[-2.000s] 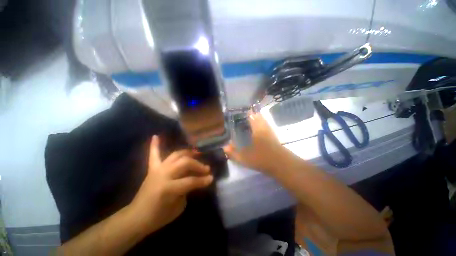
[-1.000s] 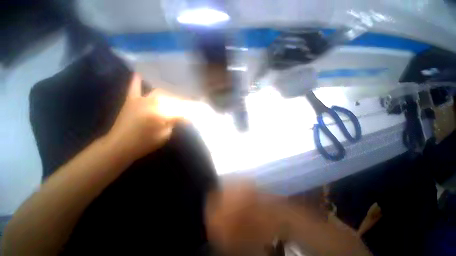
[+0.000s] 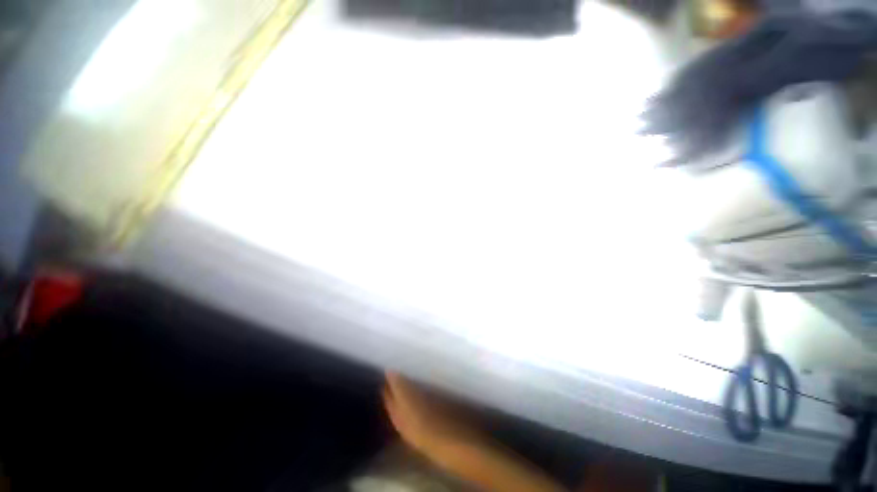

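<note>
One hand, apparently my left hand (image 3: 409, 413), is blurred at the table's front edge, low in the picture. Its forearm runs to the lower right. Its fingers meet a large black area (image 3: 221, 384), probably cloth, below the table edge; whether they grip it cannot be told. My right hand is not clearly visible; a brownish blur at the bottom edge cannot be identified. The blue-handled scissors (image 3: 760, 389) lie on the white table (image 3: 433, 183) at the right, below the sewing machine head (image 3: 798, 192).
A yellowish strip (image 3: 207, 110) runs along the table's left part. A red object (image 3: 53, 298) is low at the far left. A dark object (image 3: 462, 14) is cut off by the top edge. A dark blurred shape (image 3: 740, 86) lies at the upper right beside the machine.
The view has swung left, so machine and scissors now sit at the right. The black cloth has left the needle area, and the hands are away from it.
</note>
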